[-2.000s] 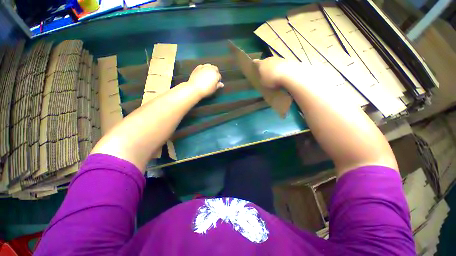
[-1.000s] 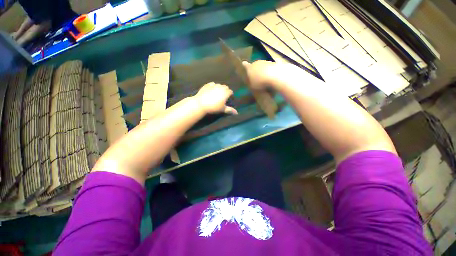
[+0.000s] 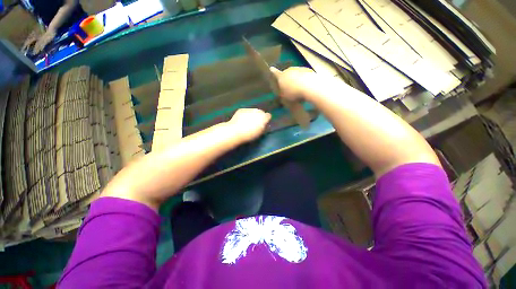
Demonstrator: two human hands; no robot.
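A partly built partition of brown cardboard stands on the green bench [image 3: 226, 31]. Its long strips [image 3: 226, 69] stand on edge and run left to right. A short divider strip [image 3: 171, 93] leans across their left part. My right hand [image 3: 291, 83] holds another short strip [image 3: 261, 65], upright, across their right part. My left hand [image 3: 252, 123] is at the near long strips, its fingers curled at the strip nearest the bench edge; the grip itself is partly hidden by the hand.
A ridged stack of short strips [image 3: 76, 130] lies at left. A fanned pile of long strips [image 3: 362, 51] lies at right. An open carton [image 3: 348, 214] stands below the bench. A yellow and orange roll [image 3: 90, 27] and another person's arm [image 3: 59, 22] show at the back left.
My left hand has moved toward me and a little right, from the middle long strips to the near ones. My right hand stays at the short strip. The camera view has shifted slightly.
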